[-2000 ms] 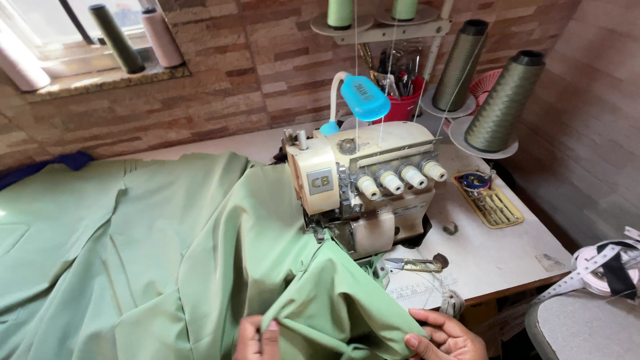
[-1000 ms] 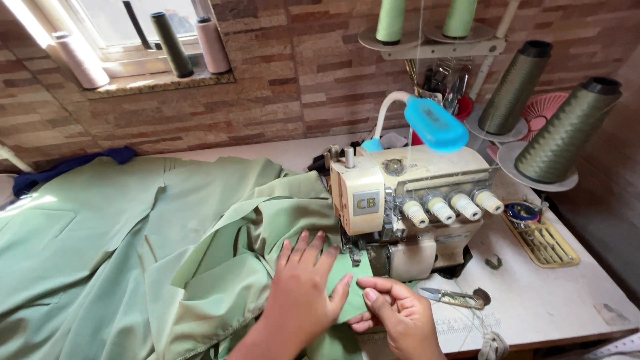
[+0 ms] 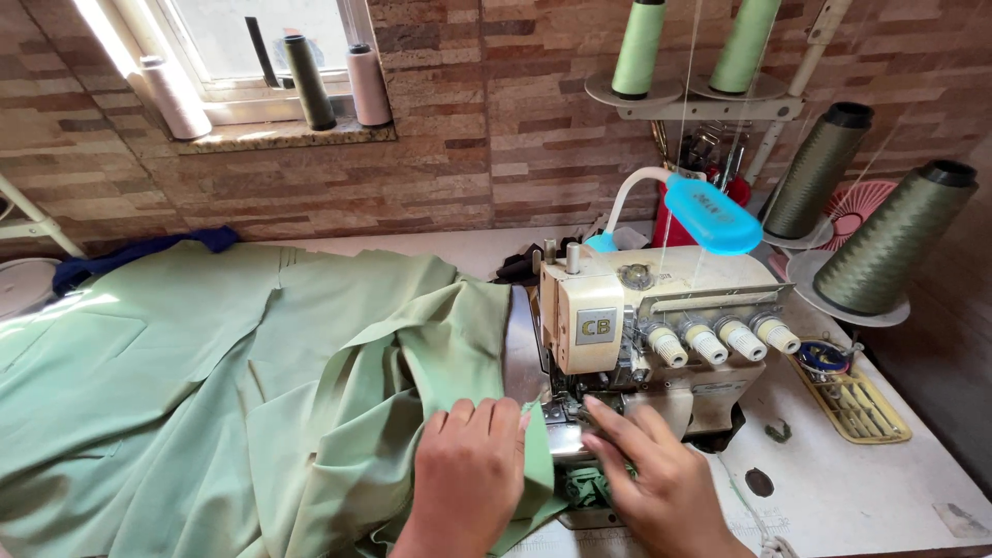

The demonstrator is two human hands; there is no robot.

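A large piece of light green fabric (image 3: 209,387) lies spread to the left of a cream overlock sewing machine (image 3: 585,318). My left hand (image 3: 469,457) grips a bunched edge of it, just left of the presser foot. Close to the needle area, my right hand (image 3: 659,473) is blurred, with its fingers bent around what looks like small metal thread snips (image 3: 593,418), mostly hidden by the fingers. Green fabric trimmings (image 3: 585,484) sit below the machine's front plate, between the hands.
Olive thread cones (image 3: 895,240) and light green cones (image 3: 639,50) stand on the thread stand. A blue lamp (image 3: 713,213) bends over the machine. At the right are a yellow tray (image 3: 856,407) and a dark oval piece (image 3: 759,482). More cones stand on the windowsill (image 3: 287,138).
My left hand, flat on the fabric a second ago, has closed on its edge. My right hand has moved up to the needle area. The snips no longer lie beside the dark oval piece.
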